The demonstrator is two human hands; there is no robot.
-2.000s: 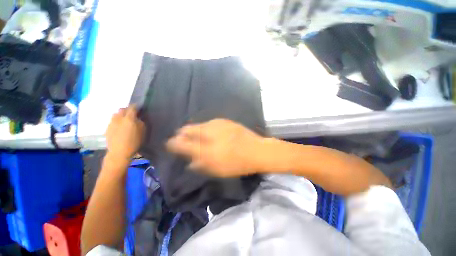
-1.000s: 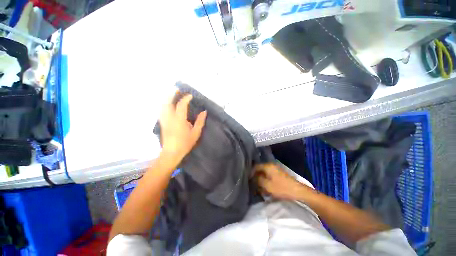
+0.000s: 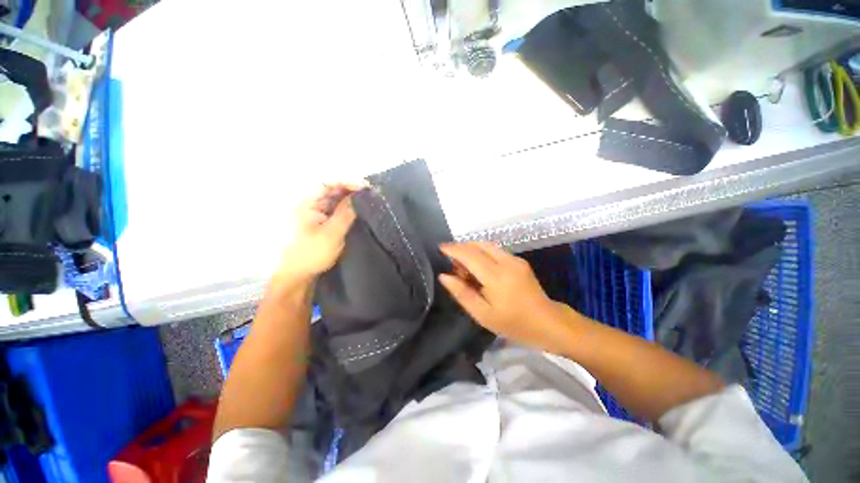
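A dark grey garment piece [image 3: 372,283] lies over the table's front edge and hangs down to the lap. Pale topstitching shows along a curved edge and in a short double row lower down. My left hand [image 3: 319,231] pinches the top of the folded edge between thumb and fingers. My right hand [image 3: 495,288] lies at the right side of the cloth, its fingertips at the cloth edge near the table edge; whether they grip it is unclear.
A stitched dark strip [image 3: 660,141] lies right of the needle area [image 3: 479,58], beside a black oval object [image 3: 741,117]. Yellow and green loops [image 3: 839,97] are far right. Blue crates [image 3: 787,311] with dark cloth and a red stool [image 3: 170,443] are below. Dark items [image 3: 42,217] lie far left.
The cloth has been turned so its stitched edge and a flat panel face up. My left hand now pinches the edge; my right hand has moved up from the lap.
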